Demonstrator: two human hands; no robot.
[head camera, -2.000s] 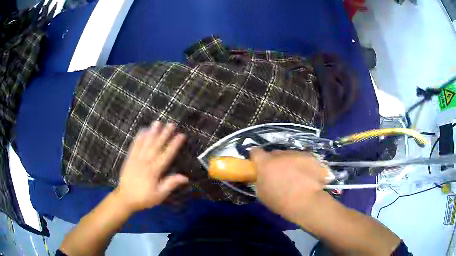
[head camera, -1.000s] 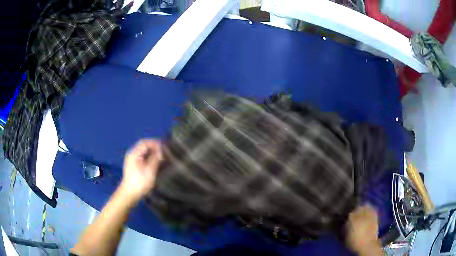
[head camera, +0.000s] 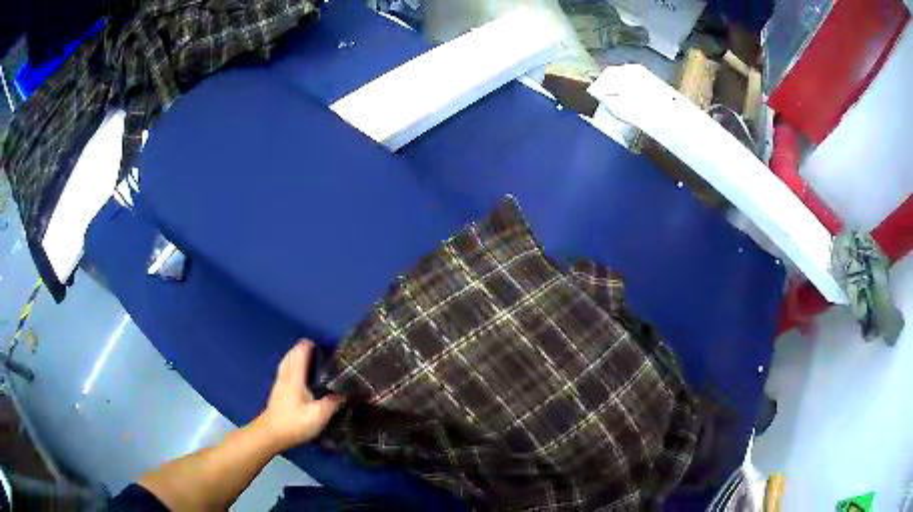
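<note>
The dark brown plaid garment (head camera: 501, 360) with cream check lines lies bunched over the right part of the blue padded board (head camera: 270, 190) and the table. My left hand (head camera: 300, 400) grips the garment's near left corner between thumb and fingers. My right hand is not in view. Dark plain lining shows at the garment's right edge. The steam iron (head camera: 741, 492) is cut off by the bottom edge at the lower right, with part of its yellow handle showing; no hand is seen on it.
A pile of plaid garments (head camera: 190, 50) hangs at the upper left. White bars (head camera: 450, 75) cross the table's far side. A grey-green rag (head camera: 866, 285) and red pipes (head camera: 801, 180) are at the right. A small pale patch (head camera: 166, 258) lies left of the board.
The iron has been let go and stands at the right. The garment has been pulled rightwards off the board's left part. My left hand has closed on its corner. My right hand has left the view.
</note>
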